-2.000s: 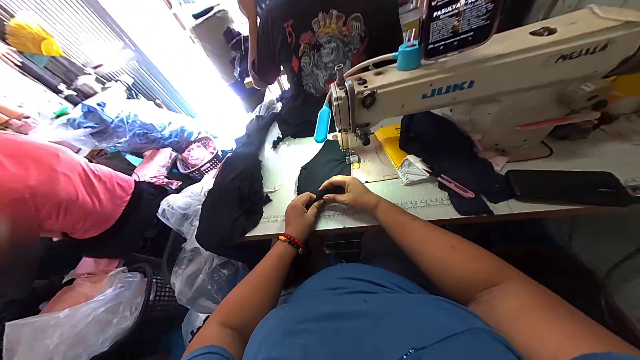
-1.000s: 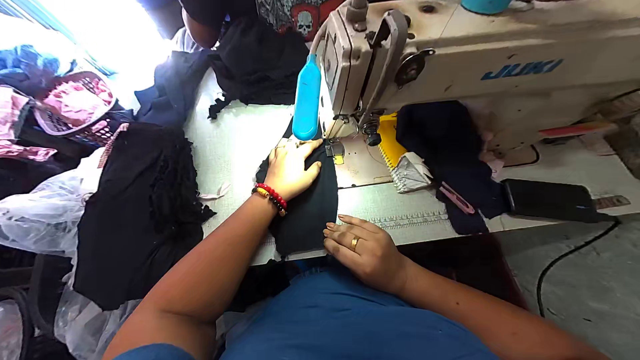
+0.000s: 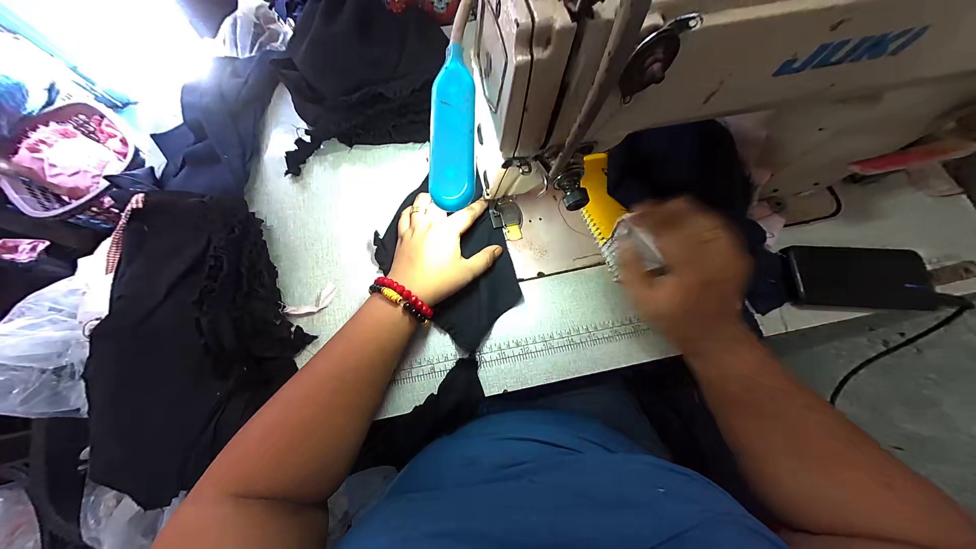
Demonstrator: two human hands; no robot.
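Observation:
My left hand [image 3: 438, 248] lies flat on a piece of black fabric [image 3: 480, 313], fingers spread, just left of the presser foot [image 3: 505, 217] of the JUKI sewing machine [image 3: 709, 76]. The fabric narrows toward the table's front edge, where more dark cloth hangs down. My right hand [image 3: 686, 267] is blurred, to the right of the needle area, over the end of a yellow spiral-bound item [image 3: 602, 198] and beside dark cloth [image 3: 679, 168]. Something pale and greyish shows at its fingers; whether it is held is unclear. A blue plastic piece [image 3: 453, 130] hangs above my left fingertips.
Black ruffled cloth pieces lie at the left [image 3: 168, 328] and back [image 3: 366, 69] of the table. A pink basket [image 3: 69, 160] holds pink fabric. A black phone-like device [image 3: 858, 277] with a cable is at the right. A measuring scale [image 3: 549, 343] runs along the front edge.
My right hand has moved from the fabric by the front edge to the right, beside the yellow item. My left hand stays on the black fabric. The view has come closer to the machine.

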